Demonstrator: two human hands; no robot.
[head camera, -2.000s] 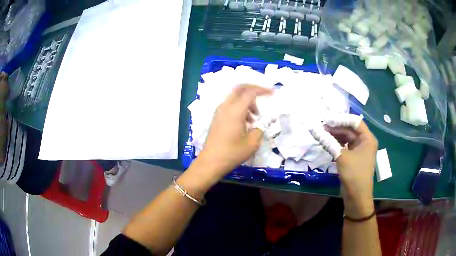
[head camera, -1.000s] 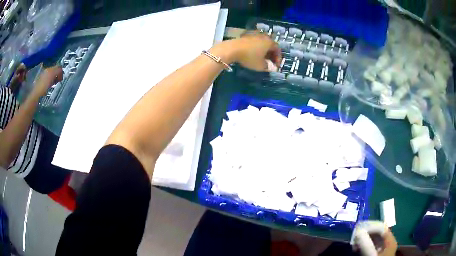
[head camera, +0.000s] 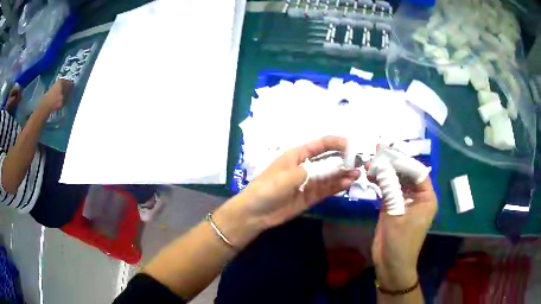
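My left hand (head camera: 296, 181) and my right hand (head camera: 406, 205) are close together above the front of the blue basket (head camera: 436, 157). The basket is heaped with white pads (head camera: 320, 113). White ridged wraps cover the thumbs and some fingers. My left fingers hold a small whitish stemmed part (head camera: 351, 155) upright. My right fingertips are pinched beside it. What they hold, if anything, is hidden by the wraps and the glare of the pads.
A large white sheet stack (head camera: 154, 95) lies at left. A clear tray of stemmed parts (head camera: 356, 38) is at the back. A clear bag with foam blocks (head camera: 501, 130) is at right, near a loose white block (head camera: 462, 193) and a dark phone (head camera: 513, 208). Another person's arm (head camera: 35, 127) is at far left.
My left hand has come back from the stemmed-part tray to above the basket, with a small part. My right hand has risen from the basket's front right corner to meet it. The view has shifted.
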